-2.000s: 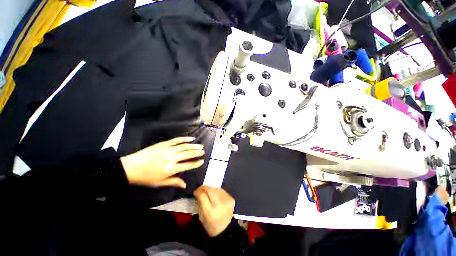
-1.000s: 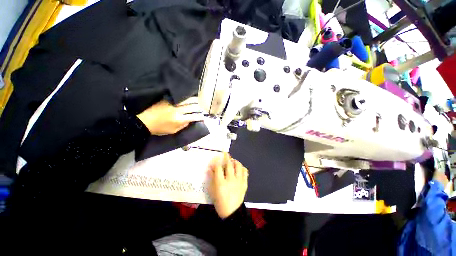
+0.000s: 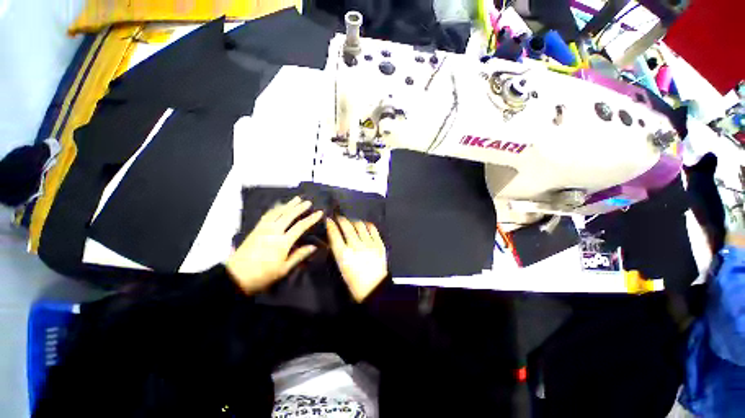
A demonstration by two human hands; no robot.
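A black fabric panel (image 3: 282, 198) lies at the table's front edge, in front of the needle area, and hangs down toward my lap. My left hand (image 3: 274, 245) rests on it with fingers spread. My right hand (image 3: 358, 251) lies on its right part, fingers close to my left fingertips. Whether the fingers pinch the cloth is hard to tell. The presser foot and needle (image 3: 369, 155) of the white sewing machine (image 3: 466, 122) stand behind the panel, with no black cloth visible under them.
Stacked black cut pieces (image 3: 176, 175) lie at the left. A black rectangular piece (image 3: 439, 214) lies right of the needle. Thin coloured tools (image 3: 508, 246), a small card (image 3: 600, 253) and yellow tape (image 3: 640, 282) are farther right. A blue crate (image 3: 51, 343) is below left. A person's blue sleeve (image 3: 719, 343) shows at right.
The panel has moved from beside the needle to the front edge. My left hand has come down toward me and my right hand now lies on the cloth. The camera view has shifted.
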